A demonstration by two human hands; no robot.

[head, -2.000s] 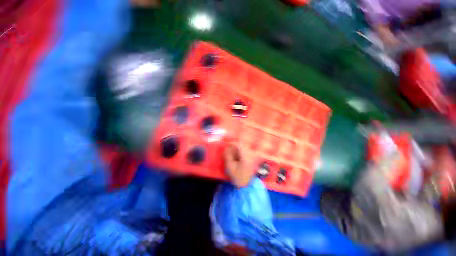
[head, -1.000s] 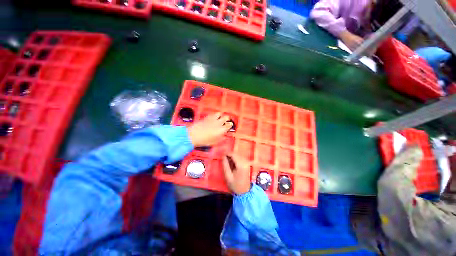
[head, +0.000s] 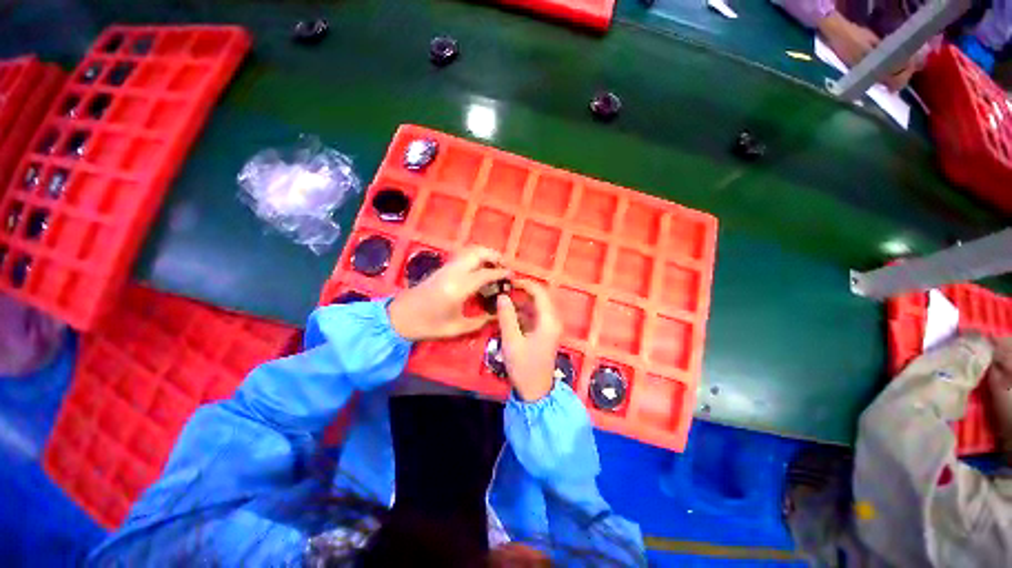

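Observation:
A red-orange parts tray (head: pixel 682 322) with square pockets lies tilted before me, holding several round black units in its left columns and near edge. My left hand (head: pixel 449 297) and my right hand (head: pixel 530 333) meet over the tray's middle. Their fingertips hold a small dark unit (head: pixel 495 291) between them, mostly hidden by the fingers. Another black unit (head: pixel 608 387) sits in a near-edge pocket with a small white mark on it. A crumpled heap of clear plastic pieces (head: pixel 300 191) lies left of the tray.
Spare red trays stand at left (head: pixel 167 166) and lower left (head: pixel 144 399). Loose black units (head: pixel 605 105) are spaced along the green bench (head: pixel 766 366) beyond. Grey metal posts (head: pixel 932 264) cross at right. Other workers' sleeves (head: pixel 916 433) and hands show at right.
My hands have come together at a small dark unit; a second ago they were apart over the tray. The view has shifted, and it is sharper than two seconds ago.

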